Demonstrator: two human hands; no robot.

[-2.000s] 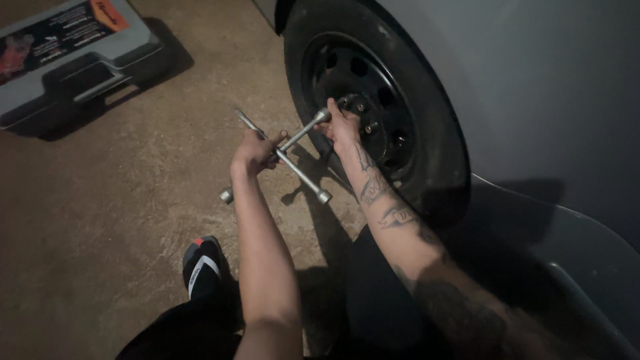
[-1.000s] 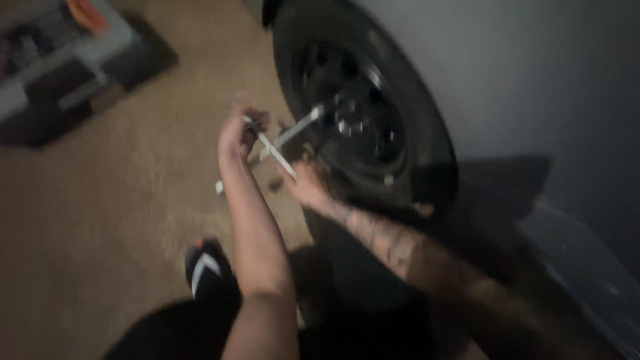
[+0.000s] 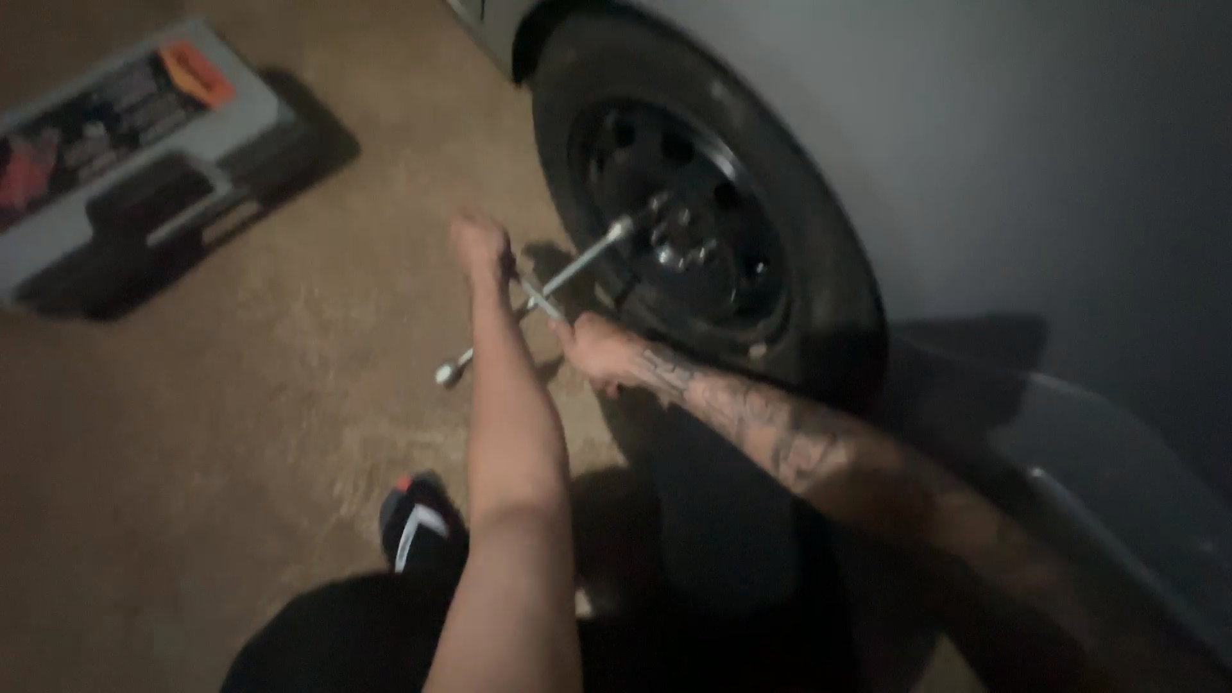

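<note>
A four-way lug wrench [image 3: 582,264] of bare metal reaches toward the hub of a black steel wheel [image 3: 707,207] with its tire [image 3: 828,279]. One socket end is close to the lug nuts [image 3: 685,241]; blur hides whether it sits on one. The opposite socket points down and left, away from the wheel. My left hand [image 3: 483,248] is closed around the upper-left end of the cross arm. My right hand [image 3: 602,351], below the wrench's centre, grips the cross arm's lower-right end. The tattooed right forearm passes below the tire.
A grey tool case [image 3: 241,144] with a printed lid lies on the concrete floor [image 3: 241,414] at the upper left. The grey car body [image 3: 1039,173] fills the right side. My shoe [image 3: 421,525] is at the lower left, near my left forearm.
My right hand has moved from the socket end beside the wheel, two seconds ago, down to the cross arm. The wrench has turned, and its socket end now lies nearer the lug nuts.
</note>
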